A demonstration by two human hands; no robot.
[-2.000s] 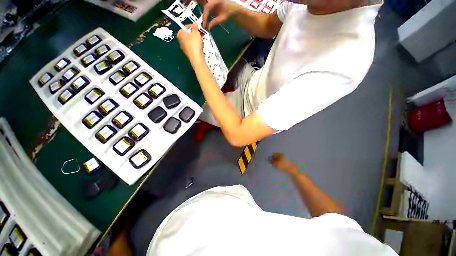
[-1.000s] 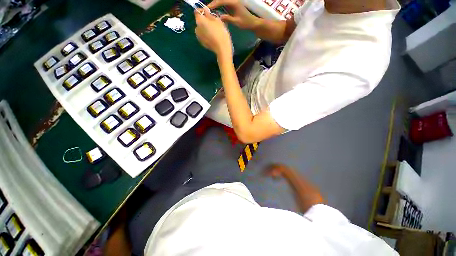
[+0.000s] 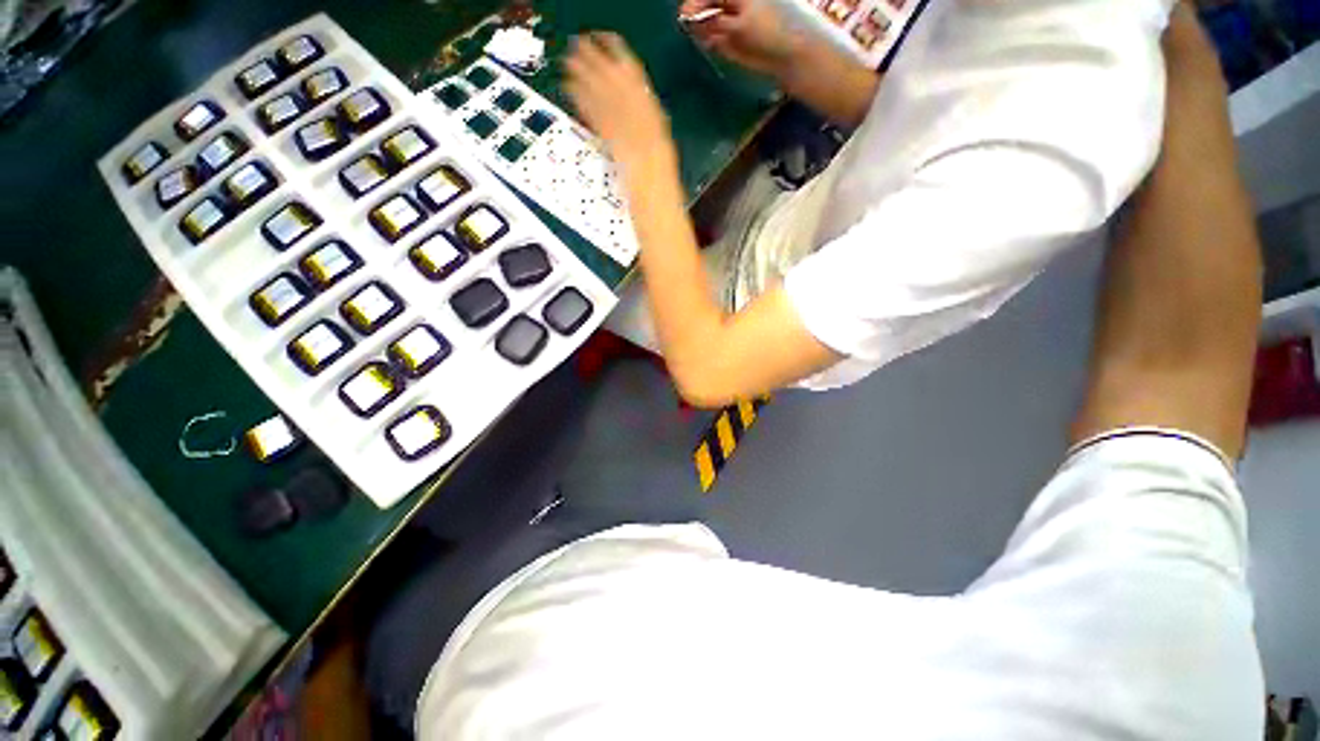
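A white blister tray [image 3: 239, 326] lies on the green mat, with rows of black housings with silver and yellow batteries [image 3: 419, 433] and several plain black covers [image 3: 523, 339] at its near right corner. A loose battery [image 3: 271, 437], a thin pale loop [image 3: 207, 434] and two dark covers [image 3: 265, 508] lie beside it. My right arm is raised at the right; its hand is out of the picture, past the top edge. My left hand is not in view; only a dim patch of skin shows below the bench edge.
Stacked white trays [image 3: 138, 536] stand at left. A person in white sits at the bench, arms over it, beside a perforated white sheet [image 3: 557, 174] and a tray with red-marked parts [image 3: 869, 22]. Yellow-black tape [image 3: 727, 442] marks the grey floor. A small shiny item [image 3: 546, 508] shows below the bench edge.
My right hand has gone from low over the floor up out of the picture. The neighbour's hands have parted, and the perforated sheet now lies on the mat. The view has shifted slightly.
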